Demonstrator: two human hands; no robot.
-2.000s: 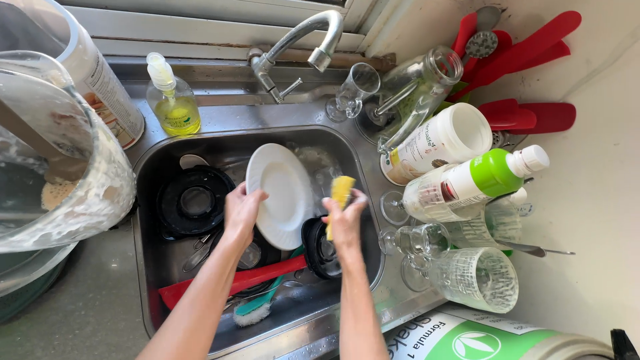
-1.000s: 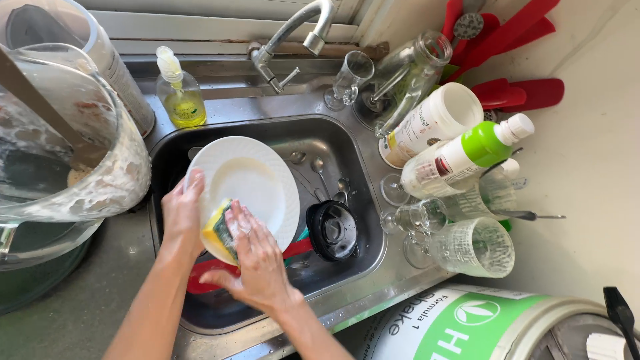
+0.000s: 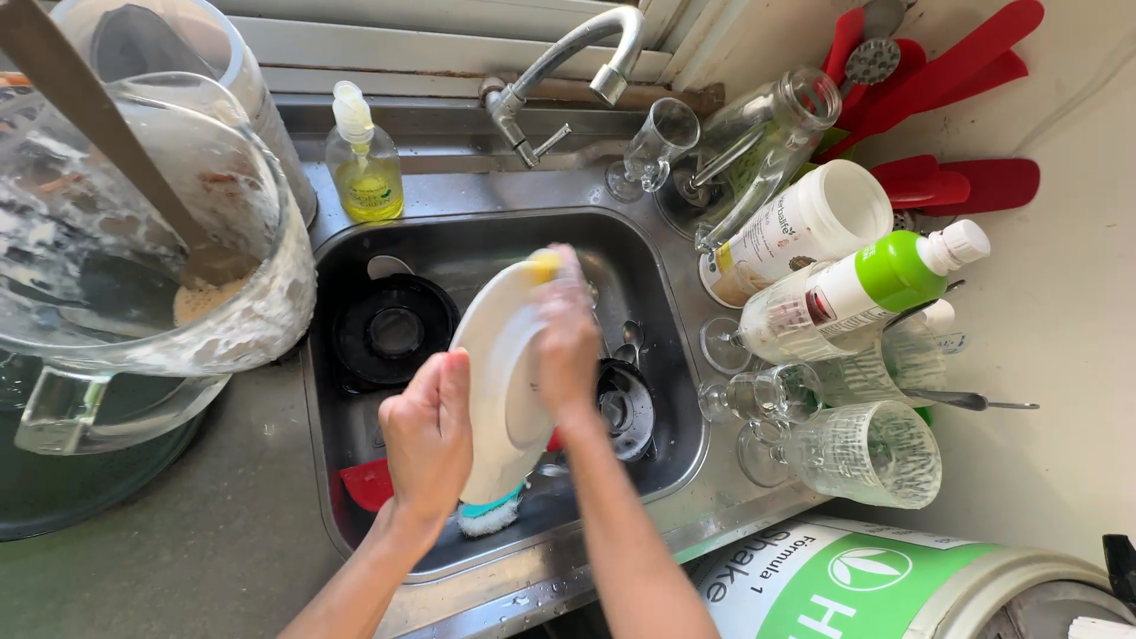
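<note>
My left hand (image 3: 430, 435) grips the near left edge of a white plate (image 3: 493, 390), which is tilted steeply above the steel sink (image 3: 612, 235). My right hand (image 3: 568, 337), blurred, presses a yellow sponge (image 3: 543, 264) on the plate's right side near its upper rim; the fingers hide most of the sponge. Under the plate in the basin lie a round black part (image 3: 395, 328) at the left, another black part (image 3: 626, 408) at the right, small spoons (image 3: 630, 342), a red utensil (image 3: 368, 484) and a teal brush with white bristles (image 3: 490, 515).
A curved faucet (image 3: 577, 40) and a dish soap bottle (image 3: 366, 169) stand behind the basin. At the left is a smeared clear pitcher (image 3: 266, 311) with a spatula. Glasses (image 3: 865, 453), a white tub (image 3: 799, 222) and a green-and-white bottle (image 3: 887, 275) crowd the right; a large container (image 3: 834, 586) is below them.
The plate has gone from facing up, one second ago, to a steep tilt. My right hand with the sponge has moved up and right to the plate's other side.
</note>
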